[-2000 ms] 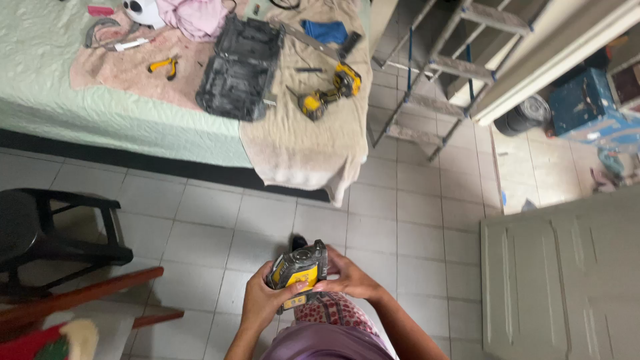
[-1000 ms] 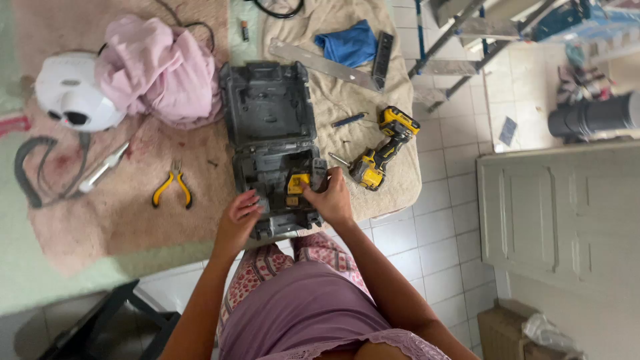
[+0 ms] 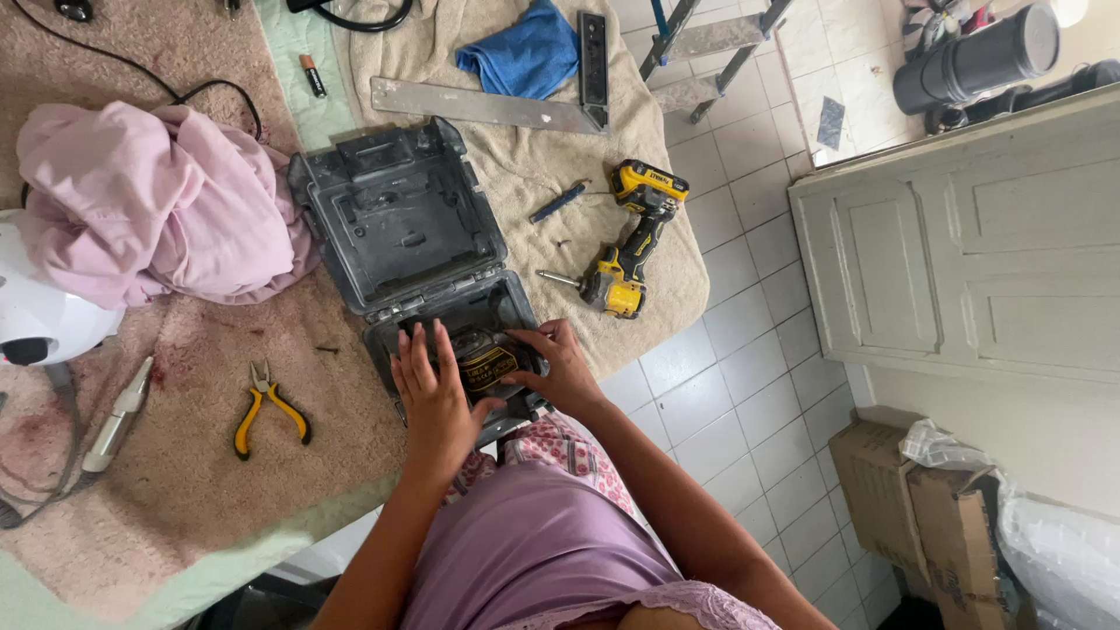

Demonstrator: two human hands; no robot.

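A dark plastic tool case (image 3: 398, 214) lies open on the towel-covered surface, lid away from me. In its lower half sits a black device with yellow markings (image 3: 488, 363). My right hand (image 3: 560, 367) grips the device's right side between thumb and fingers. My left hand (image 3: 437, 394) lies over the case's left part, fingers spread, thumb near the device; whether it presses on it is hard to tell. Right of the case rests a yellow and black DeWalt cordless driver (image 3: 634, 241), beside a blue marker-like tool (image 3: 560, 201).
Pliers with yellow handles (image 3: 271, 411), a white handpiece (image 3: 121, 420) and a pink cloth (image 3: 166, 206) lie left. A metal square (image 3: 481, 103), blue cloth (image 3: 525, 48) and battery (image 3: 311, 75) lie beyond the case. A stepladder (image 3: 709, 39), panelled door (image 3: 980, 236) and cardboard boxes (image 3: 910, 507) stand right.
Two seconds ago both hands held a yellow and black device away from the table; now they are at the open case. Since one second ago, my left hand has moved onto the case. The view has shifted.
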